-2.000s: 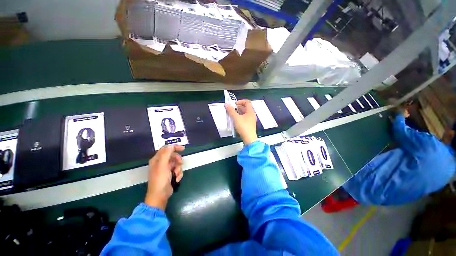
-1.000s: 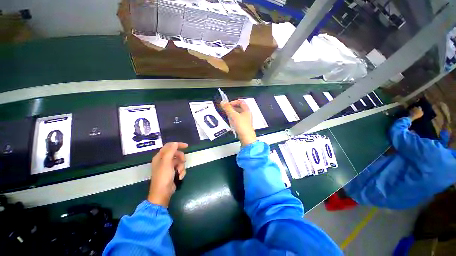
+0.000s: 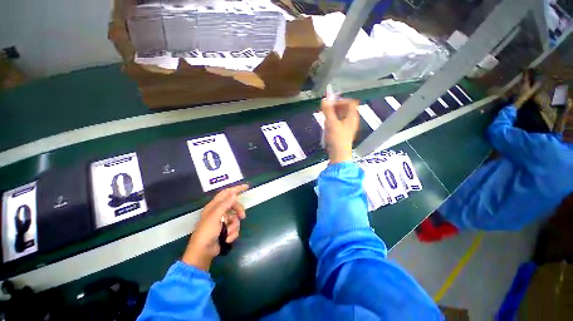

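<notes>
My left hand is over the bench's belt-side edge, fingers curled around a small black cable. My right hand is over the conveyor, pinching a white leaflet; it is blurred, so its face and number are unclear. Black boxes lie in a row on the belt. Ring-print leaflets lie on them, another one nearer my right hand. Farther left, a leaflet has a black cable on it. A fanned leaflet stack lies beside my right forearm.
A torn carton of leaflets and white plastic bags are beyond the belt. Slanting metal posts cross the right side. A dark cable pile is at the lower left. A person in a blue smock is at the right.
The boxes and leaflets have shifted left. Another ring-print leaflet now lies face up on the row. My right hand has moved right along the belt; my left hand has barely moved and still holds the cable.
</notes>
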